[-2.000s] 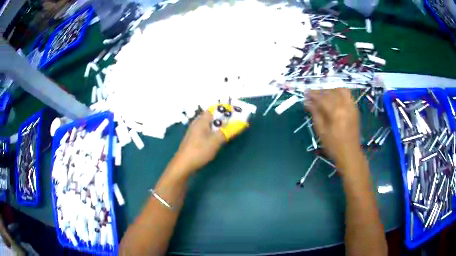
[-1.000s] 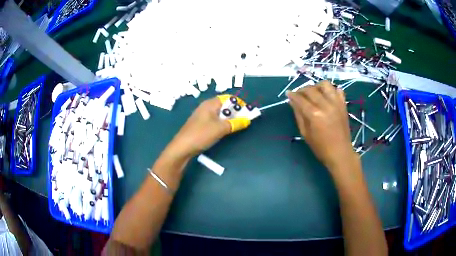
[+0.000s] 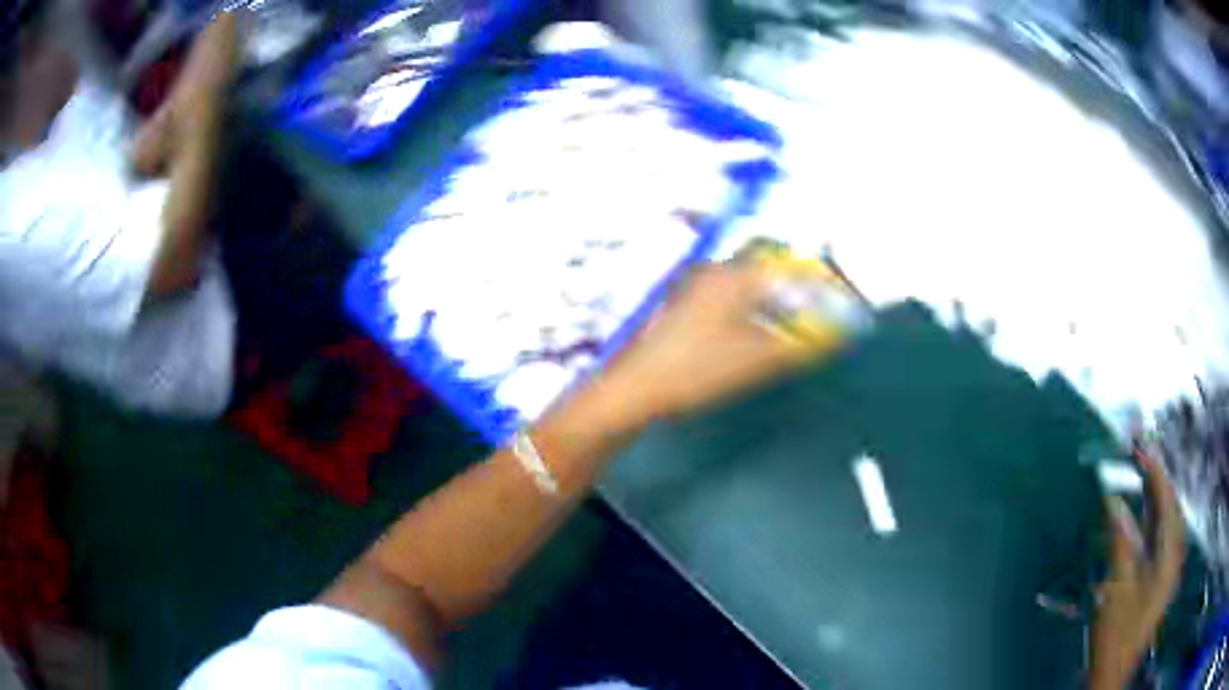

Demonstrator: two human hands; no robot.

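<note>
My left hand [image 3: 728,337], with yellow finger cots, is closed around a small blurred bundle of white sleeves [image 3: 809,307] just right of the left blue tray. My right hand [image 3: 1143,559] is at the lower right, partly cut off, with a white sleeve [image 3: 1120,476] at its fingertips; blur hides whether it grips it. A large bright pile of white sleeves [image 3: 984,189] lies at the upper right. One loose white sleeve [image 3: 875,493] lies on the green bench top between my hands.
A blue tray [image 3: 472,415] full of white assemblies stands at upper centre. Another blue tray [image 3: 361,140] is behind it. A seated person in white [image 3: 108,256] is at the left. A red object [image 3: 324,458] is below the trays. The bench edge [image 3: 694,585] runs diagonally near me.
The view has swung left, so the left tray and the neighbouring person now show large. The thin rod between my hands no longer shows, and my hands are farther apart.
</note>
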